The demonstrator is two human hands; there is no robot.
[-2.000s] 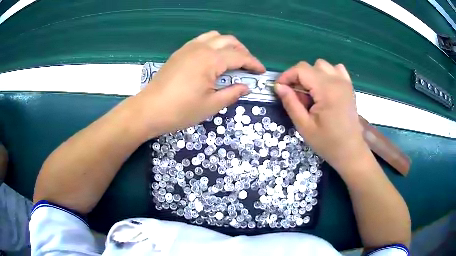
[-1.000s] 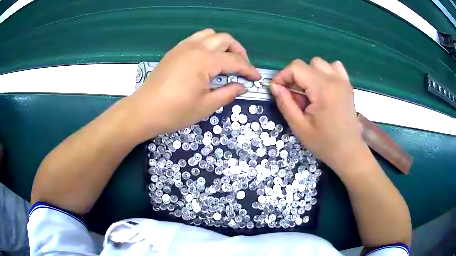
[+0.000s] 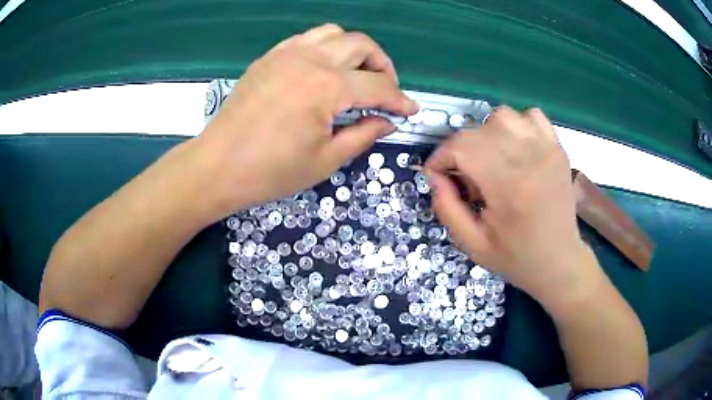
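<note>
A grey strip [image 3: 449,112] lies along the white edge rail, with pale round pieces in some recesses. My left hand [image 3: 300,117] lies over its left part, thumb and index finger pinching at the strip near its middle. My right hand [image 3: 507,195] is over the upper right of the black tray [image 3: 355,355], just below the strip, with a thin tan stick [image 3: 416,167] in its fingertips; the hand is slightly blurred. Many loose clear round pieces [image 3: 375,258] cover the tray.
A reddish-brown block [image 3: 613,221] lies right of my right hand on the dark green ledge [image 3: 94,176]. The green conveyor belt [image 3: 156,47] runs beyond the white rail [image 3: 101,107]. A dark slotted strip [image 3: 704,139] is cut off at the right edge.
My right hand has moved from the strip down towards the tray with the stick. More recesses on the strip's right part show. The dark strip on the belt has moved right.
</note>
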